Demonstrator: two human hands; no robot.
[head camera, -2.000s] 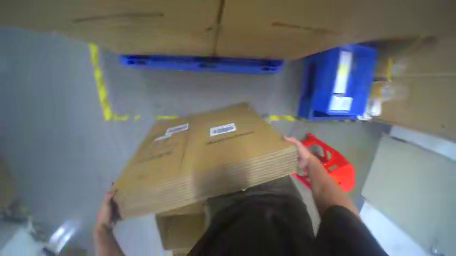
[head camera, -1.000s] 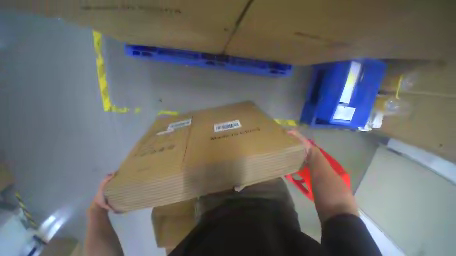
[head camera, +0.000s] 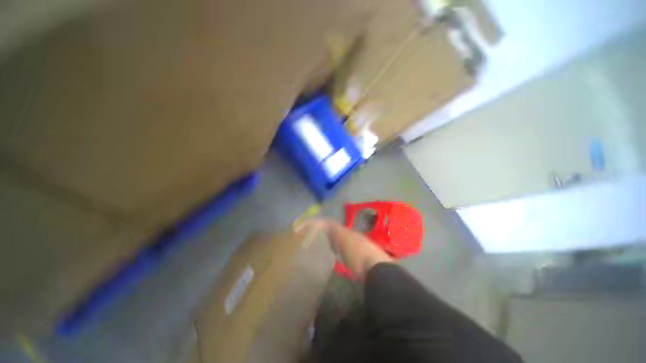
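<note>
The stack of flat cartons (head camera: 265, 283) is at the bottom centre, blurred and cut off by the lower edge. A white barcode label (head camera: 239, 289) is on its top face. My right hand (head camera: 320, 230) grips the far right corner of the stack, and my dark sleeve runs to the lower right. My left hand is out of the picture.
Large brown cartons (head camera: 142, 106) stand at the upper left on a blue pallet (head camera: 159, 248). A blue crate (head camera: 319, 145) with white labels is at centre. A red stool (head camera: 400, 228) is just right of my right hand. A pale panel (head camera: 496, 156) stands at the right.
The view has swung to the right and tilted, and is blurred. The stack now shows lower in the picture. My left hand has left the view; my right hand still holds the stack.
</note>
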